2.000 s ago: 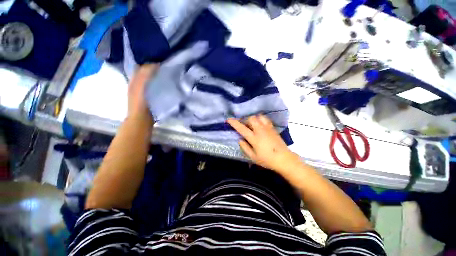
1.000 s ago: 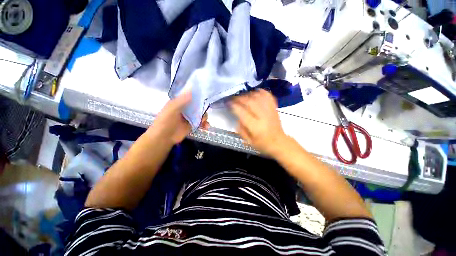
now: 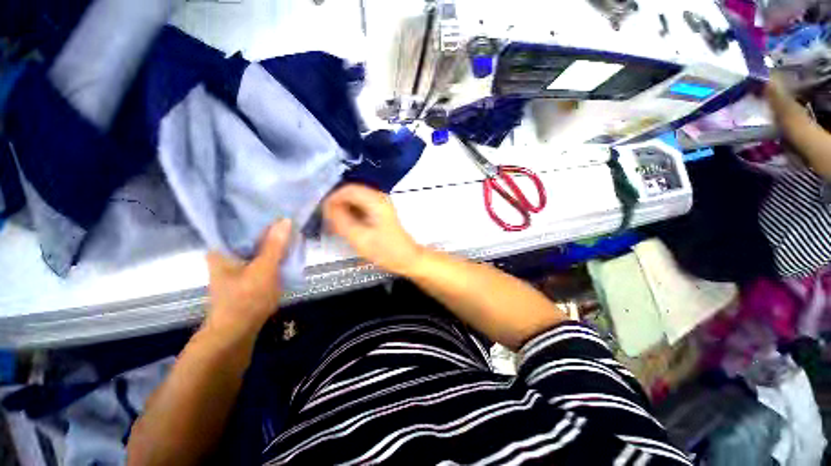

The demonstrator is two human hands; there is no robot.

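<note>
A navy and grey-blue garment (image 3: 228, 173) lies bunched on the white table, left of the sewing machine's needle area. My left hand (image 3: 251, 282) is shut on its grey-blue lower part near the table's front edge, thumb on top. My right hand (image 3: 369, 223) is at the garment's right edge, fingers curled and blurred; whether it pinches the cloth cannot be told. A navy part (image 3: 387, 159) of cloth lies beyond my right hand, close to the presser foot area. Red-handled scissors (image 3: 513, 196) lie on the table to the right.
The white sewing machine (image 3: 565, 27) stands behind the scissors. A control box (image 3: 658, 171) and dark green thread (image 3: 625, 188) are at the table's right end. Another person's arm (image 3: 802, 127) shows at far right. Cloth piles (image 3: 774, 410) lie below right. A ruler strip (image 3: 342, 280) runs along the front edge.
The view has swung right, bringing the other person into sight. My left hand has moved from the garment's left side to its lower grey-blue part. The garment has been turned and bunched.
</note>
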